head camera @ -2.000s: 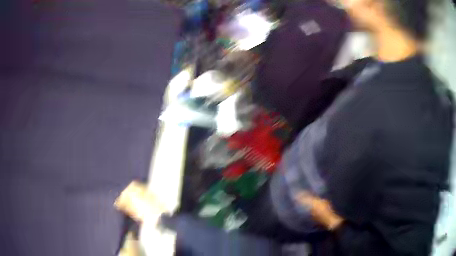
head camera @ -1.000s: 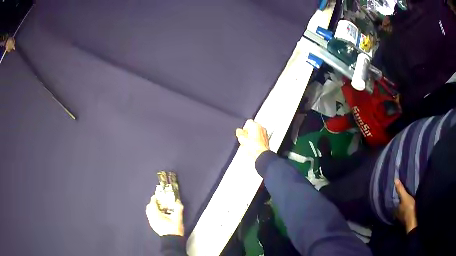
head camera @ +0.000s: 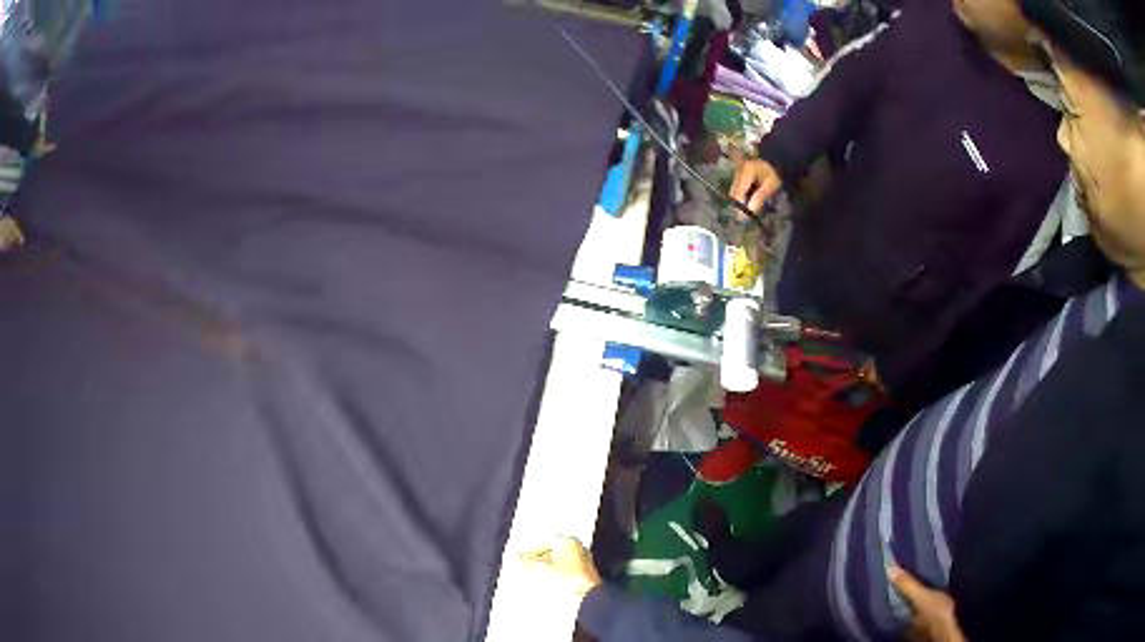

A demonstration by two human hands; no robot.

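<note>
Dark purple-navy fabric (head camera: 377, 251) covers most of the table, with long soft creases. Its right edge lies along the pale table border (head camera: 540, 464). My right hand (head camera: 565, 571) is over that border at the bottom, its fingers towards the fabric edge. It is small and blurred, and I cannot tell whether it pinches anything. My left hand is not in view. The silver rail end with blue blocks (head camera: 624, 360) sits across the border, and the white-and-silver cutter unit (head camera: 688, 257) is at its outer end.
A person in dark clothes (head camera: 904, 163) stands beyond the cutter, a hand by a thin dark line. Another person in a striped top (head camera: 935, 464) stands close on the right. A red bag (head camera: 804, 414) and scraps lie by the green floor (head camera: 653, 514). Part of a hand shows at far left.
The view has shifted. My left hand with the mottled metal block has gone out of view. My right hand appears lower along the border. The fabric shows more creases.
</note>
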